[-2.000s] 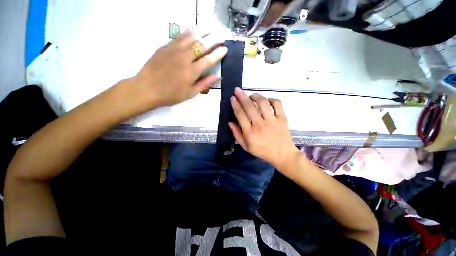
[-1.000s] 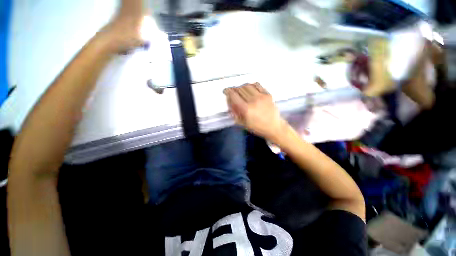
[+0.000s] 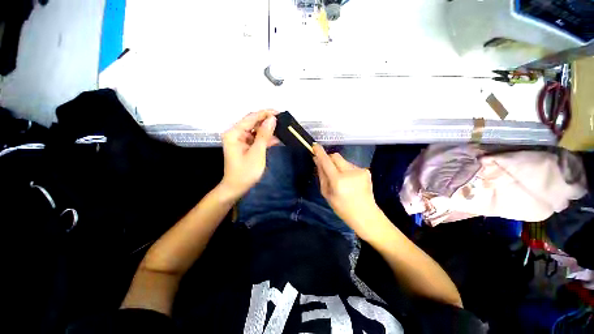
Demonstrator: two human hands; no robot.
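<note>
A short folded black band (image 3: 284, 130) is held over the table's front edge, above the lap. My left hand (image 3: 251, 147) pinches its left end between thumb and fingers. My right hand (image 3: 342, 182) holds a thin yellowish tool (image 3: 300, 138), whose tip lies across the band. The fingertips of my right hand are close to the band's right side; whether they also grip the band cannot be told.
The metal parts of the sewing machine (image 3: 319, 10) are at the top. Dark red scissors (image 3: 554, 109) and snips (image 3: 516, 77) lie at the table's right. A black garment pile (image 3: 98, 130) with white cords is at left, a pale pink bundle (image 3: 501, 182) below the right edge.
The black band has left the machine and is now folded short near the table edge. My left hand has come down to it. The yellowish tool now shows in my right hand.
</note>
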